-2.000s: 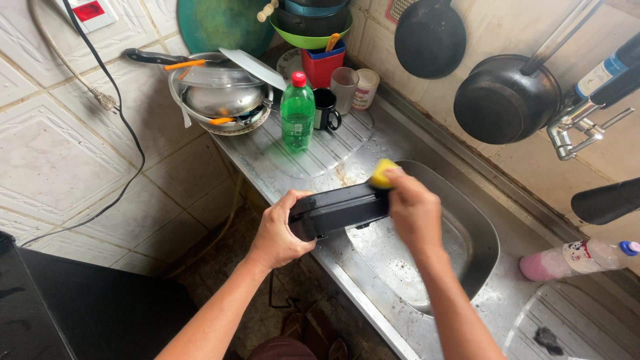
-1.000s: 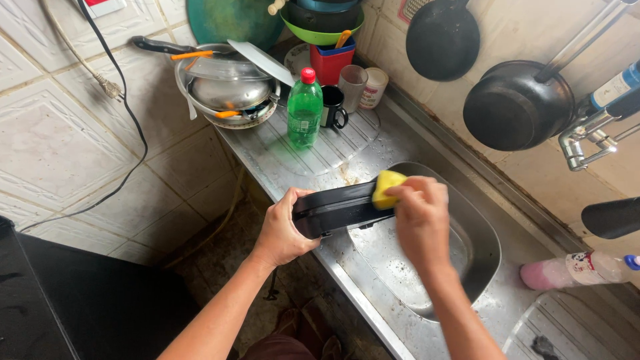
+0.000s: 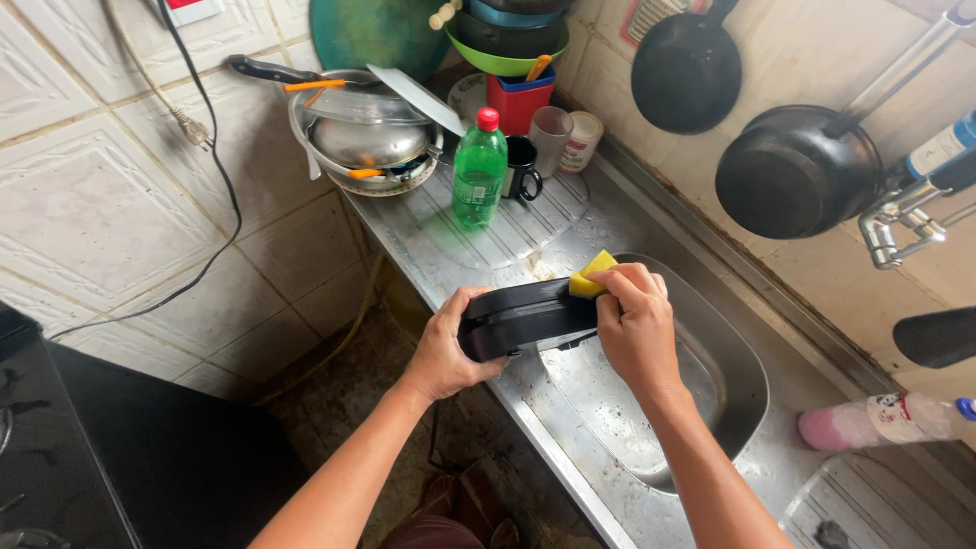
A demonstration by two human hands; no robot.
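A black plastic appliance [image 3: 526,316], its exact kind unclear, is tilted over the near edge of the steel sink [image 3: 717,381]. My left hand [image 3: 450,343] grips its left end, thumb below and fingers over the top. My right hand [image 3: 637,320] pinches a yellow sponge [image 3: 591,276] against the appliance's upper right edge. A dark cord or strip hangs below the appliance. The palm side of my right hand is hidden.
Behind stand a green plastic bottle [image 3: 479,179], a black mug [image 3: 521,169] and stacked metal bowls [image 3: 366,145]. The faucet [image 3: 888,229] and a hanging pot [image 3: 797,171] are right; a pink-liquid bottle [image 3: 877,421] lies beside the sink.
The sponge has moved along the appliance's upper edge, first near its far right corner and now on the top right part. The appliance has tilted in my left hand, which keeps its hold.
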